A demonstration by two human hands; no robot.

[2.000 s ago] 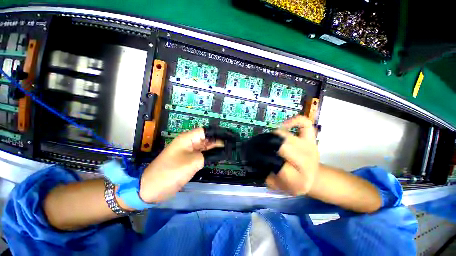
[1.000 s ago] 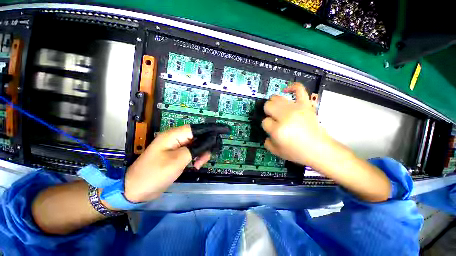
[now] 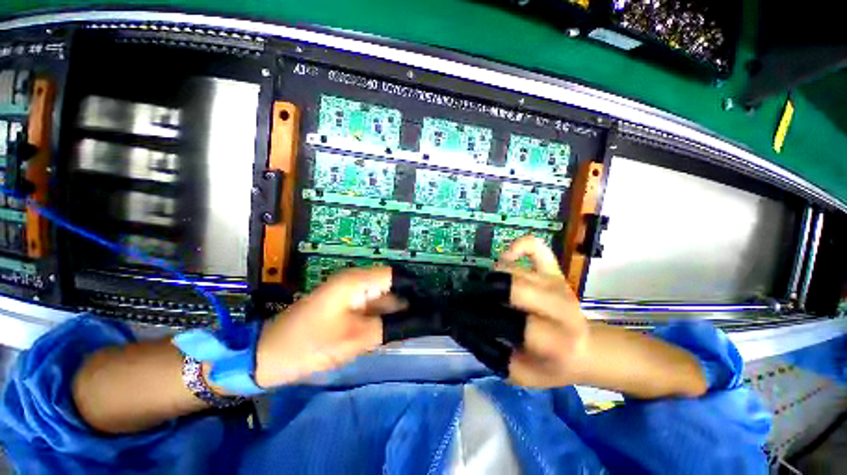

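Note:
A black solder pallet (image 3: 436, 102) holds several green circuit boards (image 3: 358, 174) in three columns, with orange end bars (image 3: 279, 190) at its left and right. My left hand (image 3: 334, 320) and my right hand (image 3: 548, 325) meet over the pallet's front edge. Both wear black finger cots, and the covered fingertips are close together or touching. They hide part of the lowest board row. Whether a small component is between the fingertips cannot be told.
The pallet sits on conveyor rails (image 3: 446, 67) with bright metal plates (image 3: 687, 232) beside it. Another pallet (image 3: 56, 186) is at the far left. Behind are a green mat (image 3: 446, 32), a yellow stick (image 3: 783, 126) and a bin of dark metallic components (image 3: 669, 32). A blue cord (image 3: 121, 249) runs to my left wrist.
My right hand has come down and left from the right board column to the front edge. My left hand has moved slightly right and down, and the fingertips are together again.

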